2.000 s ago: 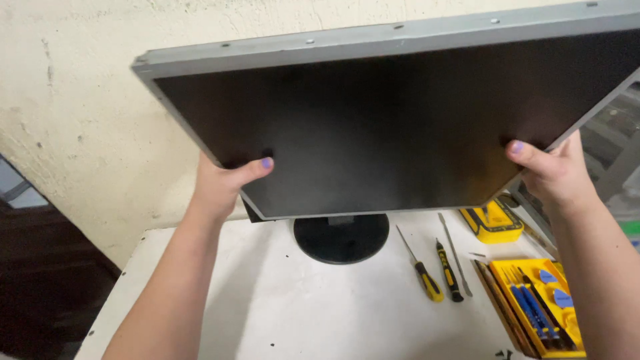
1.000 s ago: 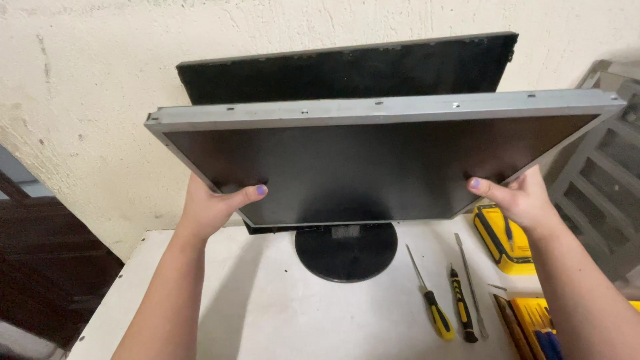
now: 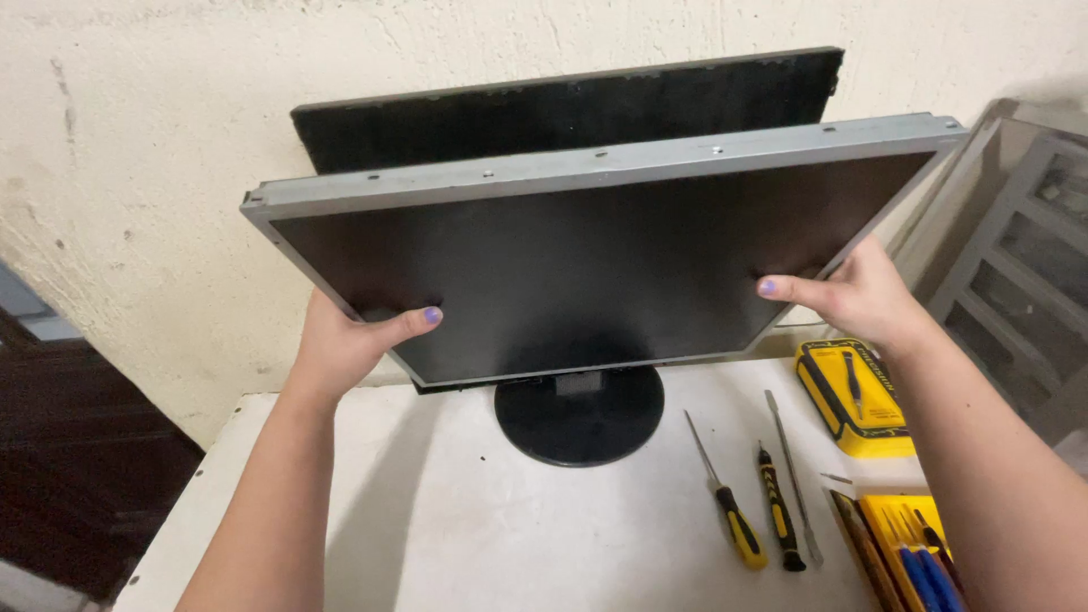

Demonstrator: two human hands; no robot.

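Note:
Both hands hold an LCD panel in a grey metal frame (image 3: 561, 272), its dark screen side towards me and its top edge tilted my way. My left hand (image 3: 357, 340) grips the lower left edge, thumb on the screen. At the lower right edge, my right hand (image 3: 841, 293) does the same, its fingers hidden behind the panel. Behind the panel stands a black monitor housing (image 3: 561, 110), and below it shows a round black monitor stand base (image 3: 582, 421) on the white table.
On the white table (image 3: 510, 544), right side, lie a yellow-black screwdriver (image 3: 738, 527), a precision screwdriver (image 3: 778, 510), a metal spudger (image 3: 795, 484), a yellow toolkit case (image 3: 854, 395) and a yellow tray of tools (image 3: 875, 510). A rough wall (image 3: 153, 170) rises behind; grey drawers (image 3: 1020, 263) stand right.
Two seconds ago the panel hid the black housing; its upper part now shows above the panel's top edge. Both hands have kept their hold on the panel's sides.

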